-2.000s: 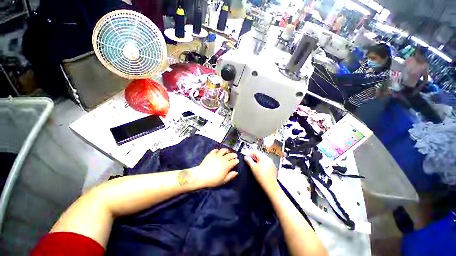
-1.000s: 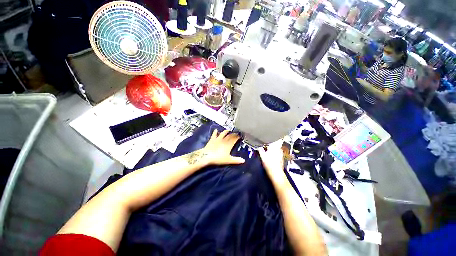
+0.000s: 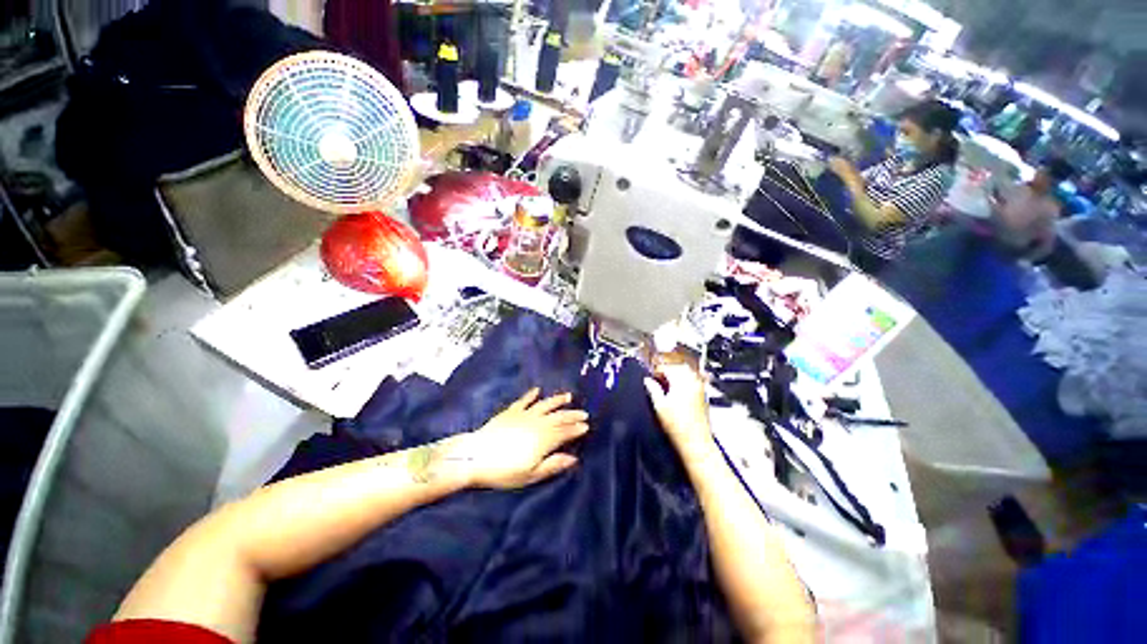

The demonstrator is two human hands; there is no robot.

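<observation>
The dark navy garment piece (image 3: 503,554) spreads over the table front and hangs towards me, its far edge under the head of the white sewing machine (image 3: 648,258). The presser foot area (image 3: 610,352) shows small shiny parts at the cloth. My left hand (image 3: 528,440) lies flat on the garment, left of and nearer than the presser foot, fingers apart. My right hand (image 3: 677,390) rests at the garment's right edge close beside the presser foot; its fingertips bend onto the cloth, and I cannot tell whether they pinch it.
Left of the machine are a smartphone (image 3: 355,330), a red plastic bag (image 3: 375,254), a jar (image 3: 526,245) and a fan (image 3: 335,132). Right are tangled black strips (image 3: 755,365) and a screen (image 3: 845,330). A whitish tub (image 3: 76,415) stands far left. A person (image 3: 899,183) sits back right.
My left hand has moved back from the presser foot towards me and now lies flatter on the cloth. My right hand stays beside the foot. The camera view has shifted.
</observation>
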